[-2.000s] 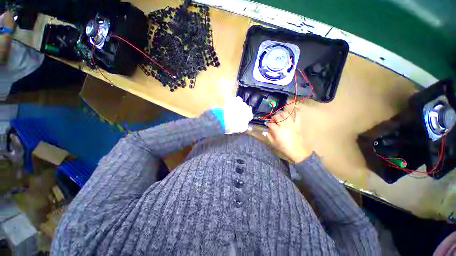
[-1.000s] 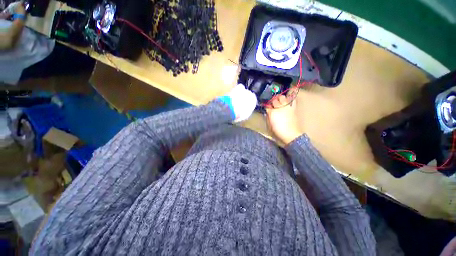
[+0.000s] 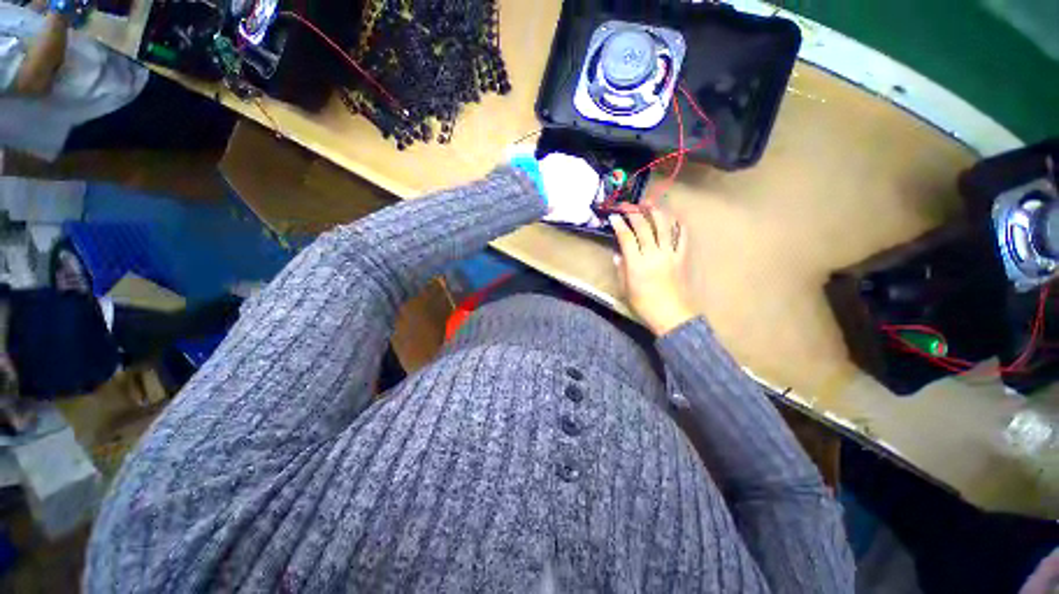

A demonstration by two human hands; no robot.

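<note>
The smaller black housing half [image 3: 636, 169] lies open on the bench in front of me, with a green circuit board [image 3: 618, 178] inside. Red wires [image 3: 682, 145] loop from it to the larger housing half [image 3: 757, 87], which holds a silver loudspeaker [image 3: 628, 72]. My left hand [image 3: 571, 189], in a white glove with a light blue cuff, lies over the left part of the smaller half; its fingertips are hidden. My bare right hand [image 3: 653, 258] has its fingers spread, with fingertips at the near right edge of that half, by the wires.
A pile of small black parts [image 3: 430, 64] lies to the left on the tan bench [image 3: 761, 261]. Other open speaker units stand at the far left and at the right [image 3: 917, 308]. A green conveyor [image 3: 1010, 58] runs beyond. Another person's arm [image 3: 44, 56] is at top left.
My gloved left hand has moved further over the smaller half and covers more of its inside. My right fingers are straighter and more spread. The view has shifted slightly.
</note>
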